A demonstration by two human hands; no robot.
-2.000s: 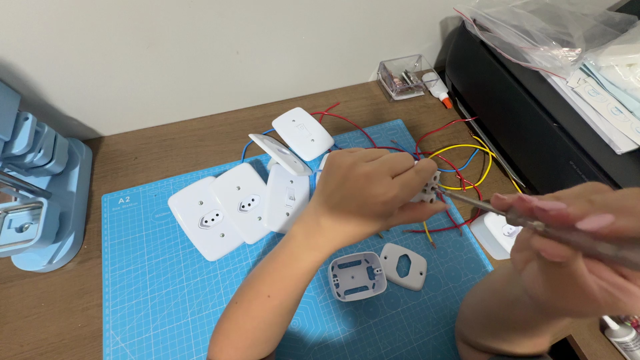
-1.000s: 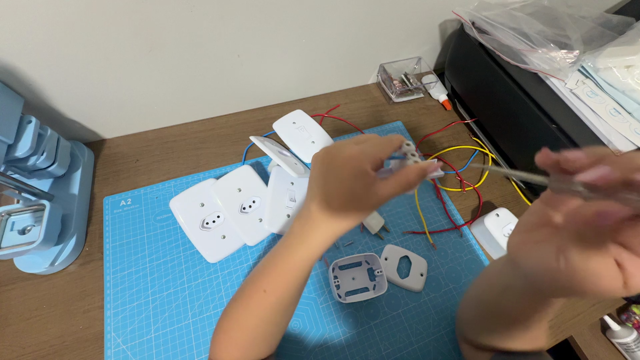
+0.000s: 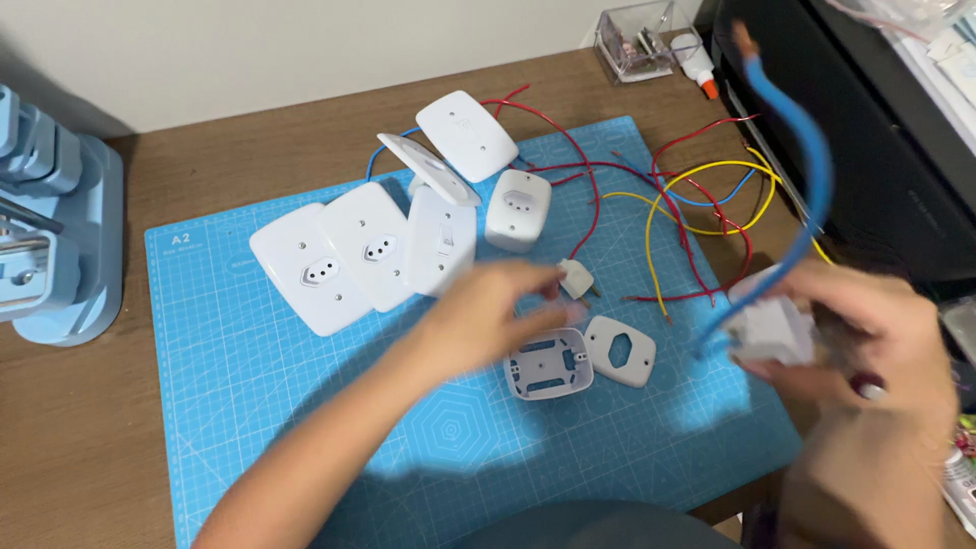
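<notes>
My right hand [image 3: 869, 343] holds a white socket module [image 3: 774, 329], blurred, with a thick blue wire [image 3: 816, 160] curving up from it to a bare copper end. Over the blue cutting mat [image 3: 450, 473] my left hand [image 3: 496, 313] is blurred, its fingers apart around the white plug [image 3: 576, 279]; contact with the plug cannot be made out. Just below that hand lies an open white surface box [image 3: 549, 366], beside a small white cover plate [image 3: 621, 352] with a hexagonal hole. A white boxed socket [image 3: 518, 210] stands behind the plug.
Several white wall plates [image 3: 305, 267] overlap at the mat's left and back. Red, yellow and blue wires [image 3: 648, 229] tangle at the right, near a black machine [image 3: 854, 137]. A clear box [image 3: 644, 46], a glue bottle [image 3: 694, 61] and a light-blue holder [image 3: 84, 252] stand around.
My left hand has moved down toward the plug. The screwdriver seen earlier in my right hand is no longer visible there; that hand now has the socket module and blue wire.
</notes>
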